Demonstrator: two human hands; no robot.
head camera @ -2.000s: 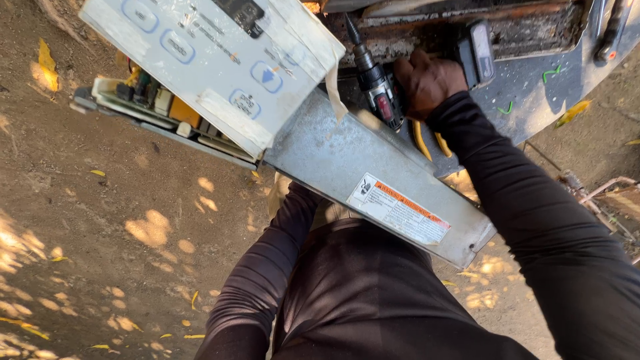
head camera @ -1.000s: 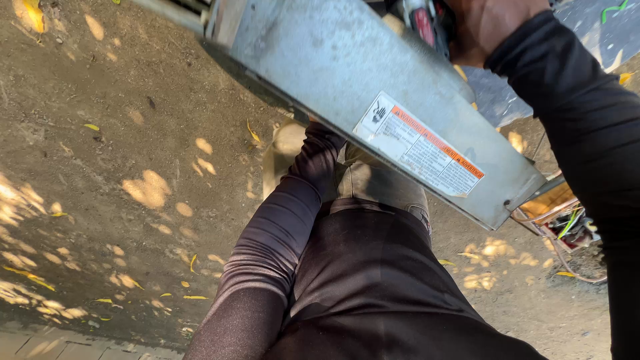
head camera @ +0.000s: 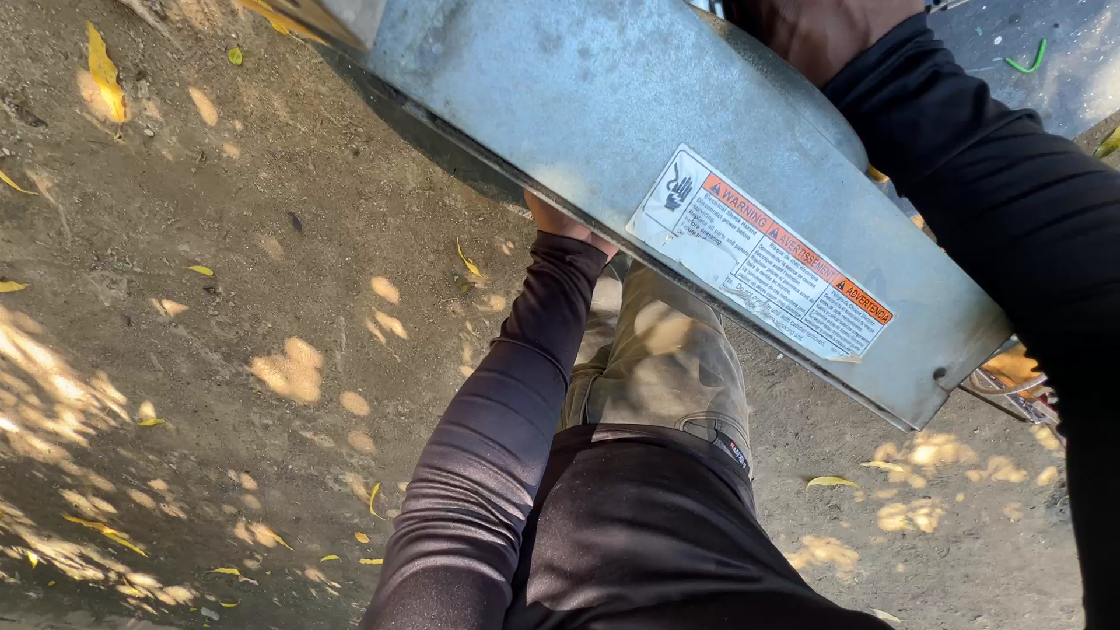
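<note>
A grey sheet-metal housing [head camera: 560, 105] of an appliance slants from the upper left down to the right, in front of my body. A warning label [head camera: 761, 254] with orange bands is stuck on its face. My left hand [head camera: 564, 219] reaches under the housing's lower edge; its fingers are hidden beneath the metal. At the top edge my right hand [head camera: 818, 35] is beside the housing's far side, partly cut off by the frame, so what its fingers hold cannot be seen. A small metallic part [head camera: 707, 7] shows just left of that hand.
Dirt ground [head camera: 219, 350] with scattered yellow leaves [head camera: 105, 74] lies around. A grey surface [head camera: 1041, 52] bearing a bit of green wire [head camera: 1028, 59] is at the upper right. Orange and wire-like items [head camera: 1015, 376] sit past the housing's right end.
The view has shifted down and closer; the control panel and the cordless drill by my right hand, seen two seconds ago, are out of view. My left hand shows more below the housing's edge.
</note>
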